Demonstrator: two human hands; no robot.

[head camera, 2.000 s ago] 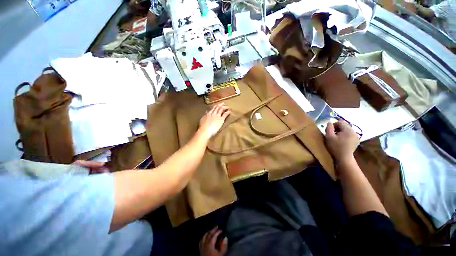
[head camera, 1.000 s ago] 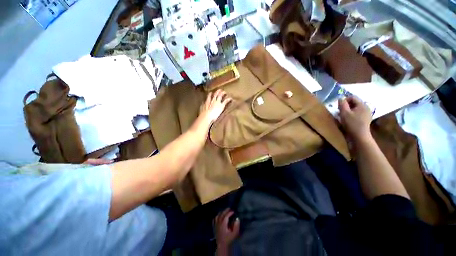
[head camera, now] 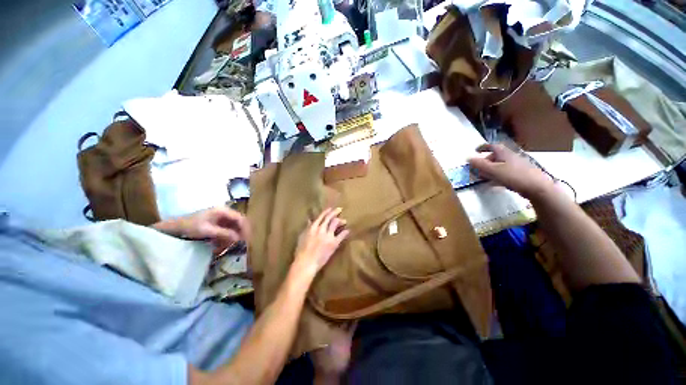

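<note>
A large brown bag panel (head camera: 432,289) with loop handles lies in front of the machine and hangs over its front edge. A reddish-brown patch (head camera: 346,170) lies at its top edge, below the yellow clamp frame (head camera: 352,129). My right hand (head camera: 511,169) is over the white table right of the panel, fingertips near a small bluish thing; a grip cannot be made out. My left hand (head camera: 336,353) is low at the panel's bottom edge, blurred and partly hidden. Another person's hand (head camera: 323,239) rests on the panel; their other hand (head camera: 217,225) is at its left.
A white sewing machine (head camera: 305,90) stands behind the panel. White sheets (head camera: 199,143) and a brown bag (head camera: 116,177) lie left. Right are crumpled brown pieces (head camera: 459,60), a tied brown bundle (head camera: 605,116) and a thin dark cord. The other person's blue sleeve fills the lower left.
The panel has come out from the clamp frame towards me, and its patch shows below it. My right hand has moved left relative to the table. The other person's second hand has risen into clearer view.
</note>
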